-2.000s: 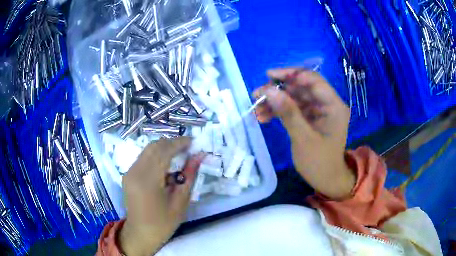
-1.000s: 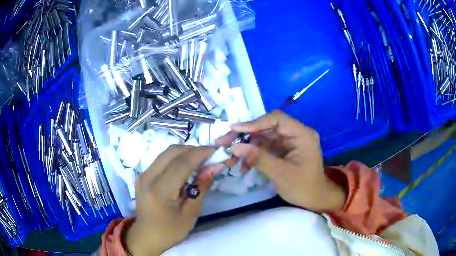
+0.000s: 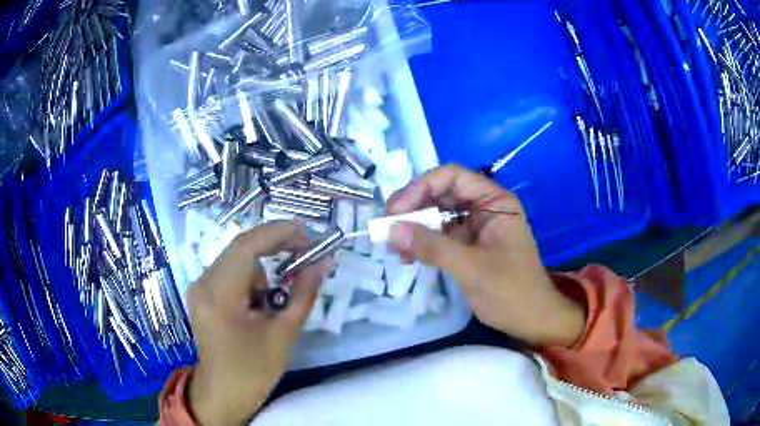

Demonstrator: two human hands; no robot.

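Note:
My right hand [image 3: 467,241] grips a white sleeve [image 3: 410,225] between thumb and fingers. A thin pale rod [image 3: 357,234] projects from the sleeve's left end, and a silver-and-dark part with fine red lines shows at its right end. My left hand [image 3: 250,291] holds a silver metal tube [image 3: 312,254], pointing up and right toward the rod's tip; whether they touch is unclear. A dark ring-shaped end shows below it in the left palm. Both hands are over the near end of the white tub [image 3: 454,304], which holds metal tubes and white sleeves.
A clear bag [image 3: 400,33] covers the tub's far end. A blue tray [image 3: 492,58] on the right holds a few thin rods [image 3: 602,162]. Blue trays on the left hold piled silver assemblies [image 3: 104,258]. More rods [image 3: 737,108] lie at the far right.
My right hand came left from the blue tray to the tub; a sleeve now shows around the rod. My left hand has moved slightly left, and its tube now shows clearly.

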